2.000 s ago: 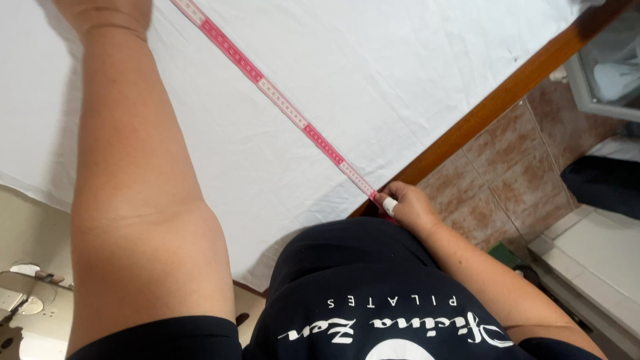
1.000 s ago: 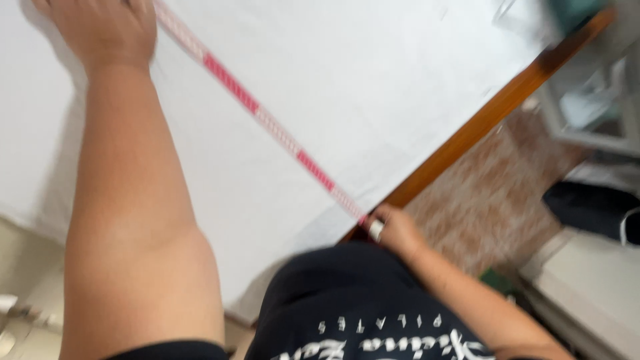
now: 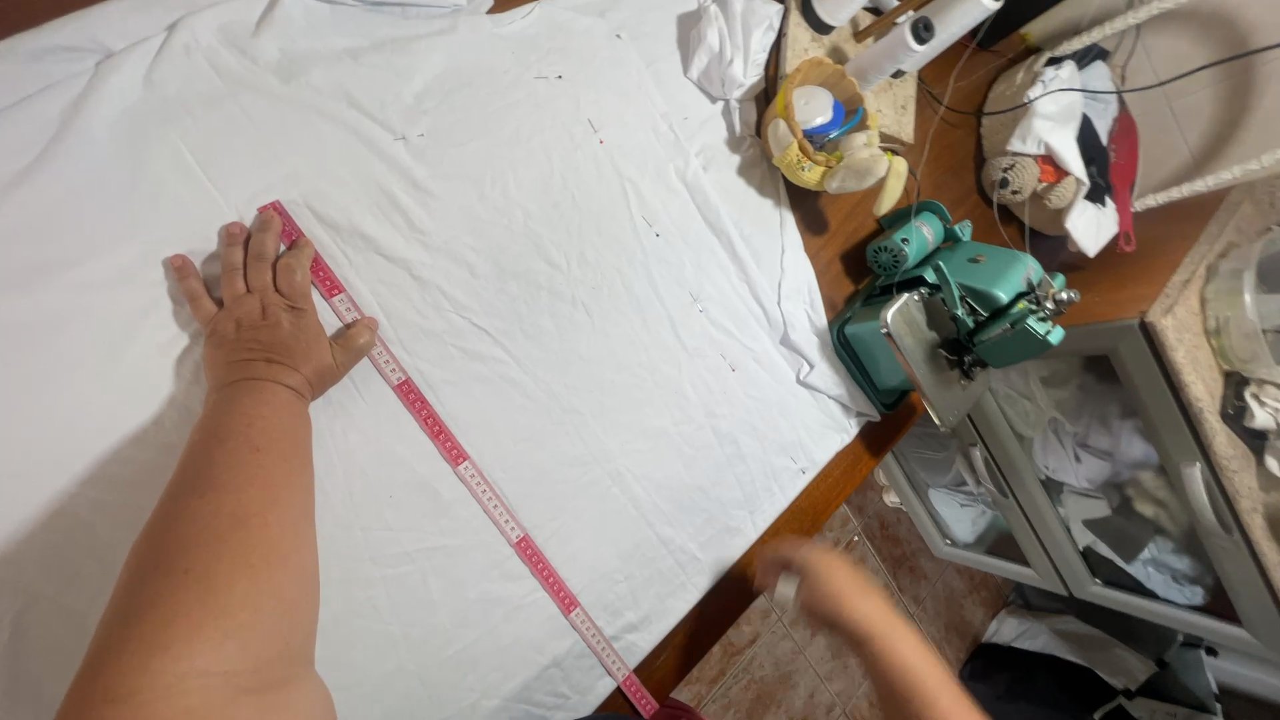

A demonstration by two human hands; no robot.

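Observation:
White fabric (image 3: 560, 300) with several straight pins in it is spread over a wooden table. A pink and white measuring tape (image 3: 490, 490) runs diagonally across it to the lower edge of the view. My left hand (image 3: 270, 320) lies palm down with fingers spread, pressing the tape near its upper end against the cloth. Blurred, my right hand (image 3: 820, 590) is past the table's wooden edge, right of the tape and apart from it. It seems to hold a small whitish item, too blurred to name.
A green overlock sewing machine (image 3: 950, 310) stands at the table's right side. Beyond it are a yellow basket (image 3: 820, 130), thread cones (image 3: 920, 40) and a crocheted toy (image 3: 1015, 180). A glass-door cabinet (image 3: 1120, 480) stands over the tiled floor (image 3: 755, 650) at right.
My right hand has left the tape at the table edge and moved away to the right. The view has shifted to show more of the table and the sewing machine.

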